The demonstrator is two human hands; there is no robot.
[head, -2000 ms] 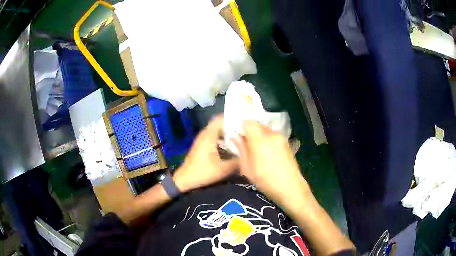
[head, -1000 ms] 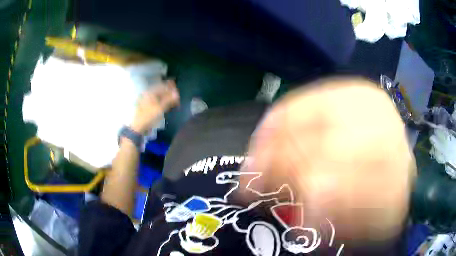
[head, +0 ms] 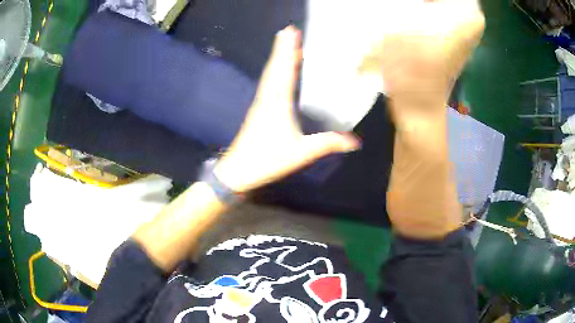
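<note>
A white garment piece (head: 337,69) is at the top centre, over the dark pressing table (head: 353,183). My right hand (head: 429,53) is closed on its right side, blurred. My left hand (head: 277,126) is at its left edge, thumb and fingers spread apart, holding nothing that I can see. The navy sleeve board (head: 157,79) runs from the upper left toward my left hand. The upper part of the white piece is cut off by the picture's edge.
A pile of white pieces (head: 82,217) lies at the lower left beside a yellow frame (head: 94,180). A grey sheet (head: 476,154) sticks out at the table's right edge. A ribbed hose (head: 517,199) and pale cord are at the right. A fan (head: 14,44) is at the upper left.
The view has turned from the white pile to the pressing table. My left hand has left the pile. My right hand, now farther forward, is on a white piece over the table.
</note>
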